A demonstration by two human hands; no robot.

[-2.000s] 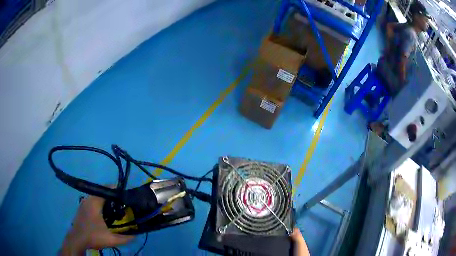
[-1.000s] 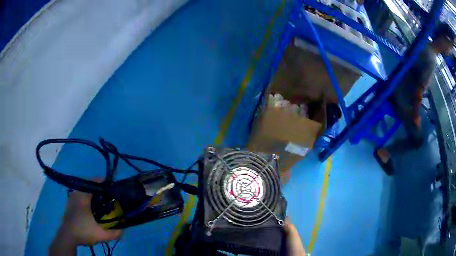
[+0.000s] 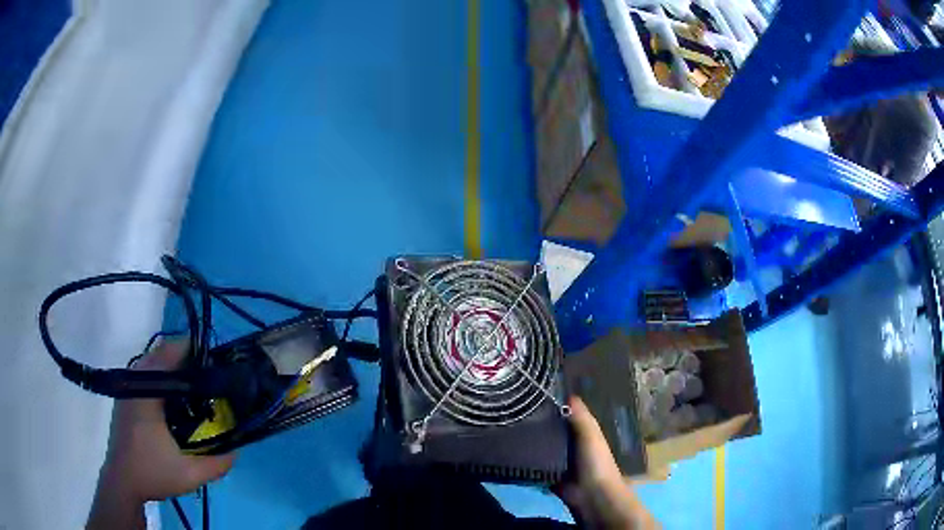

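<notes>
My left hand [image 3: 155,445] is bare and holds a dark ribbed box [image 3: 311,399] with a bundle of black cables and a yellow sponge-like piece [image 3: 212,427] on it. My right hand [image 3: 603,471] grips the right side of a square dark fume extractor fan [image 3: 476,357] with a round wire guard and a red-white hub label. A black cable loop [image 3: 104,383] hangs out to the left, and a cable runs from the box towards the fan. The fingers under the fan are hidden.
A blue metal rack [image 3: 704,155] stands close at the right, with a white foam tray [image 3: 673,62] of parts on it. An open carton [image 3: 704,399] with round pale items is at its foot. A yellow line [image 3: 473,124] crosses the blue floor. A person [image 3: 890,129] is partly visible behind the rack.
The view has moved up to the rack, which now fills the upper right. The open carton shows right of the fan. Both hands keep hold of the same things.
</notes>
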